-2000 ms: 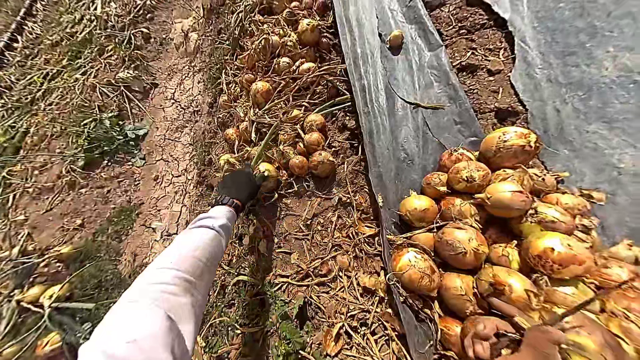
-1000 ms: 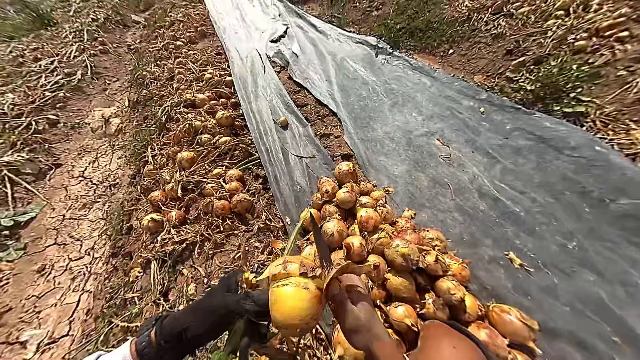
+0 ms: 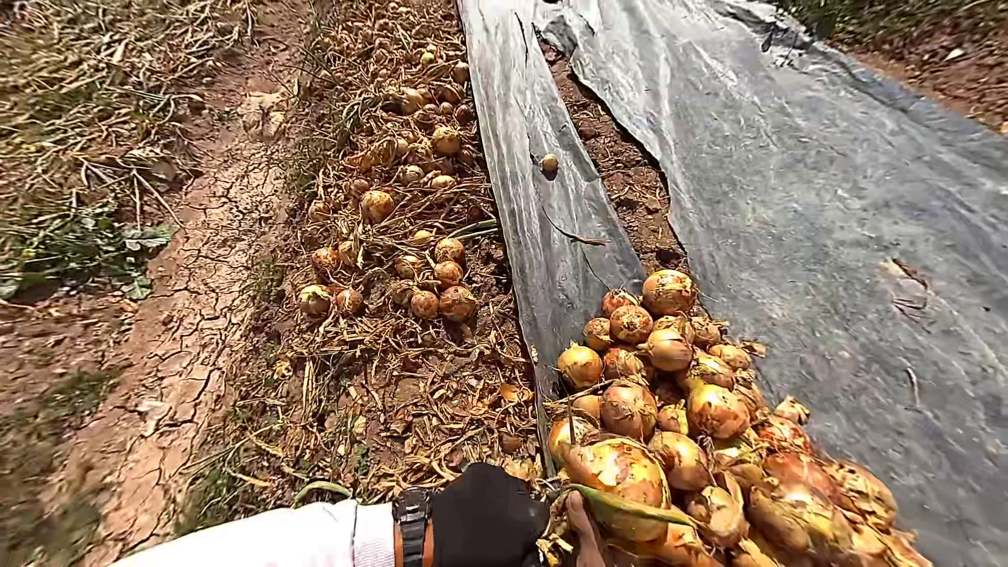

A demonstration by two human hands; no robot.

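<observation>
My left hand (image 3: 490,516), in a black glove with a watch at the wrist, is at the bottom centre with its back toward me; its fingers and anything in them are hidden. Just right of it shows a bare finger of what looks like my right hand (image 3: 584,531), mostly hidden. Beside that finger is a large yellow onion (image 3: 618,472), with a green leaf (image 3: 630,508) lying across its lower part. I cannot tell which hand, if either, grips it. Under and behind it spreads a pile of onions (image 3: 717,411) on grey plastic sheeting (image 3: 819,291).
More onions (image 3: 449,273) lie among dry stalks in a row left of the sheeting. A small onion (image 3: 550,163) rests on the sheeting further up. Cracked bare soil (image 3: 213,299) runs along the left, beside dry weeds (image 3: 94,110). A torn gap in the plastic shows soil.
My left hand reached to the onion row, then held an onion in front of me beside a blade in my right hand. Now both hands are low by the pile, and the view has shifted.
</observation>
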